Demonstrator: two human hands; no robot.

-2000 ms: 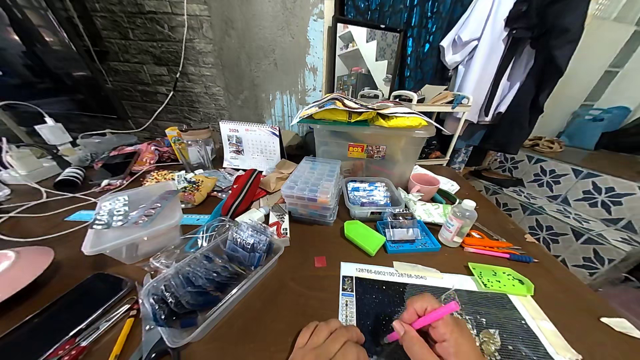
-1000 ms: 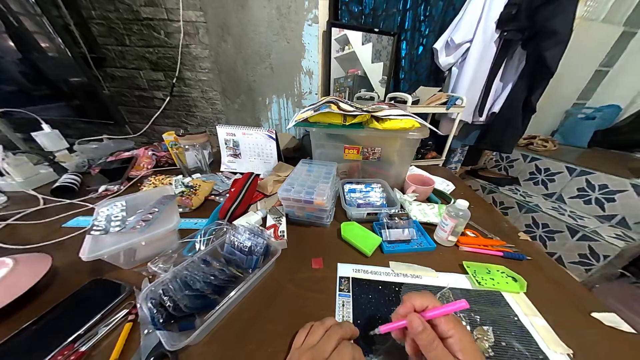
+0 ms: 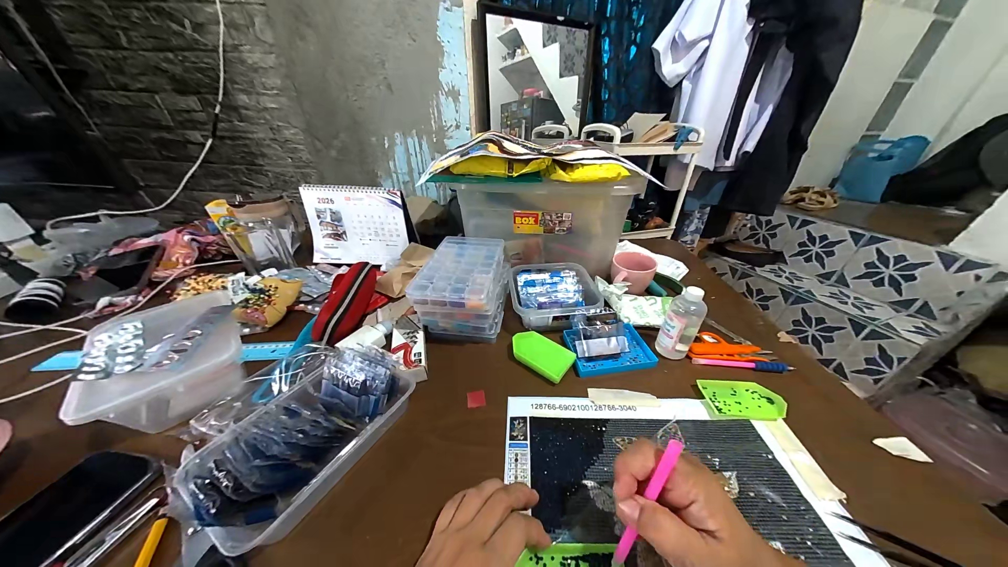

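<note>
My right hand (image 3: 685, 504) grips a pink applicator pen (image 3: 651, 496), its tip down at the right end of a green bead tray (image 3: 568, 555) holding dark beads at the bottom edge of the view. My left hand (image 3: 484, 524) lies by the tray's left end, fingers bent, over the left edge of a diamond painting canvas (image 3: 568, 449). The canvas is dark and shiny on its left, with grey striped film over much of its right. A second green tray (image 3: 740, 400) with dark beads rests on the canvas's upper right corner.
Behind the canvas are a lime-green tray (image 3: 543, 356), a blue tray (image 3: 610, 361), a clear bottle (image 3: 681, 323) and orange scissors (image 3: 724, 346). A plastic container of bead packets (image 3: 291, 457) stands left, before stacked organiser boxes (image 3: 457, 287). A smartphone (image 3: 79, 504) lies at the lower left.
The pen was tilted low over the canvas a second ago; it now stands steeper, tip down at the near tray. That tray shows now at the bottom edge.
</note>
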